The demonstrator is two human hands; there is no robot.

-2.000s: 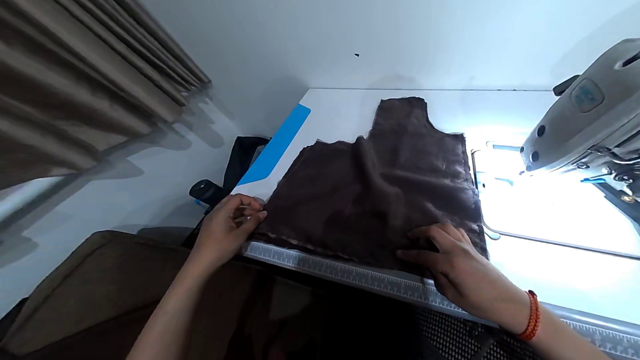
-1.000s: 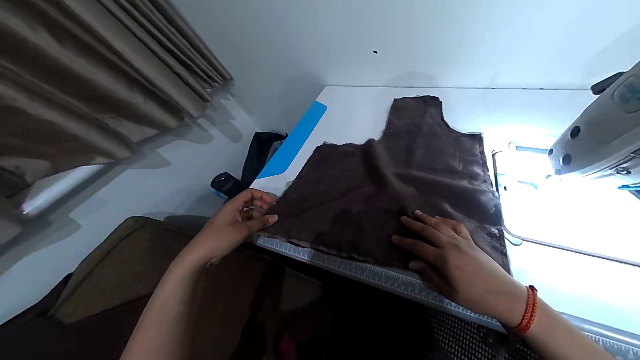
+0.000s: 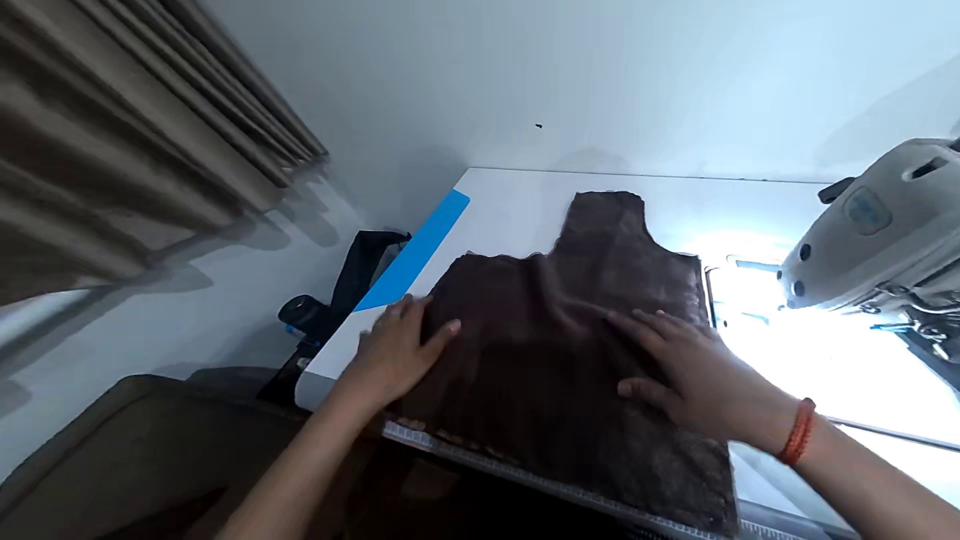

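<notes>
A dark brown cut fabric piece (image 3: 540, 367) lies over a white sewing table (image 3: 517, 202), with a raised fold near its middle. My left hand (image 3: 401, 349) rests at its left edge, fingers apart, holding nothing. On the right part of the fabric my right hand (image 3: 675, 371) lies spread and palm down, with a red-orange bracelet at the wrist. A measuring scale (image 3: 525, 476) runs along the table's front edge, partly under the fabric. The white head of a sewing machine (image 3: 892, 225) stands to the right, its lamp lighting the table.
Blue tape (image 3: 416, 251) marks the table's left edge. Beyond that edge are a black cylindrical object (image 3: 304, 311) and dark cloth (image 3: 364, 262). A brown curtain (image 3: 135, 127) hangs at the upper left, above a brown padded seat (image 3: 112, 442). A wall borders the table's back.
My left hand has moved from the fabric's lower left corner up along its left edge, and its fingers have spread. The fabric now hangs further over the scale at the front right.
</notes>
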